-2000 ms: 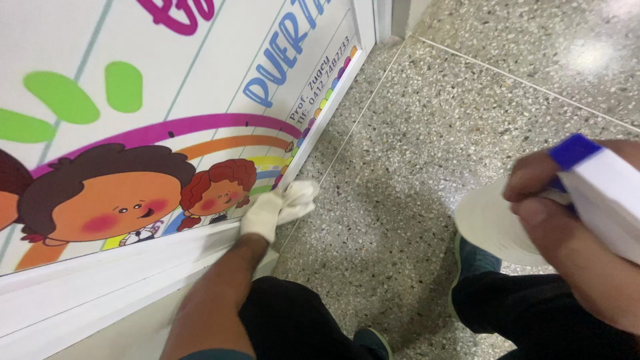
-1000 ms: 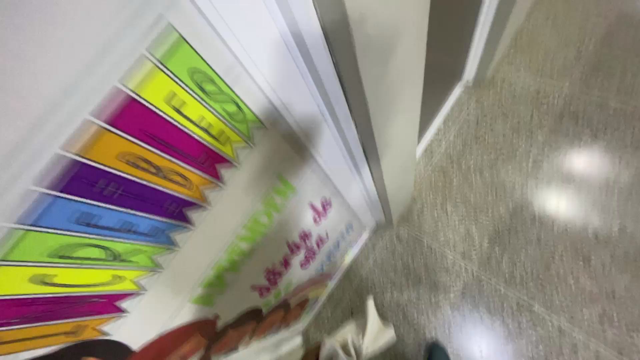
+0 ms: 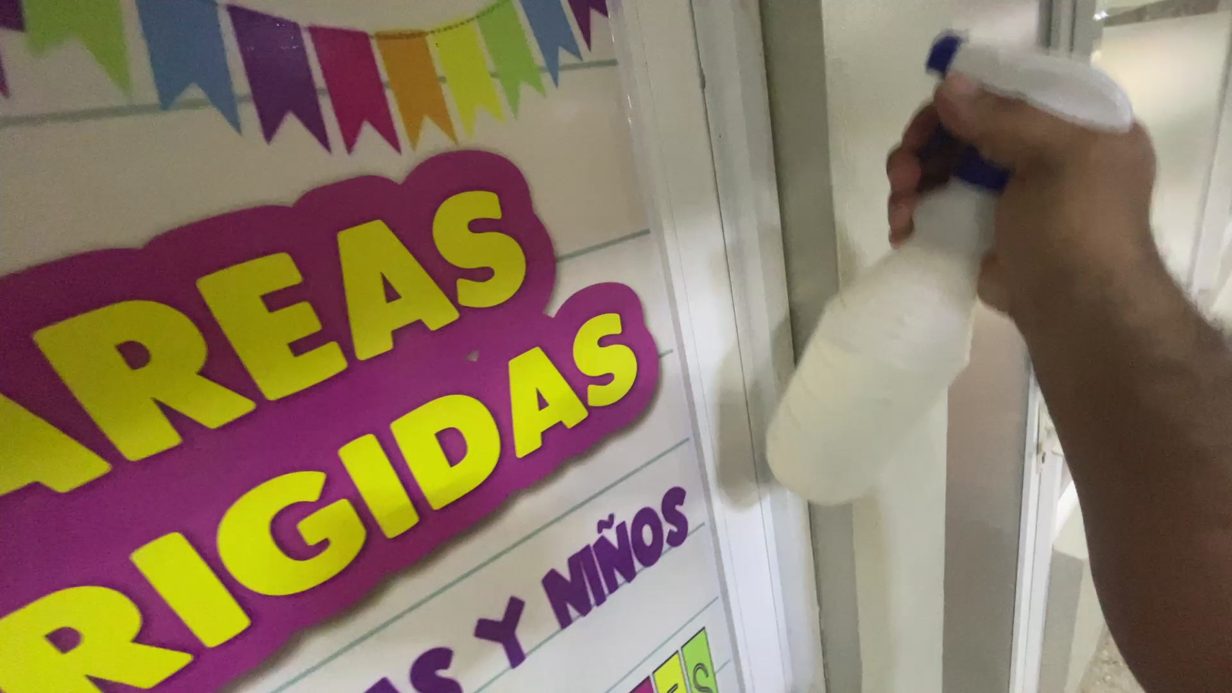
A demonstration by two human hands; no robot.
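My right hand [image 3: 1068,183], at the upper right, grips a white plastic spray bottle [image 3: 871,371] by its neck and trigger head. The bottle has a blue nozzle and collar; it tilts with its base toward the lower left. Beside it on the left is a printed poster [image 3: 597,192] with large yellow letters on purple and a row of coloured pennants, set within a white frame [image 3: 717,318]. A gap between bottle and poster shows in this view. My left hand is out of view.
The white frame runs down the poster's right side. Behind the bottle stands a pale upright post or wall edge [image 3: 905,577]. Glass or a shiny panel [image 3: 1165,106] with a light frame lies at the far right.
The view has swung up from the floor and the poster's lower part to its large lettering. My left hand, earlier holding a white cloth at the poster's lower edge, has left the view.
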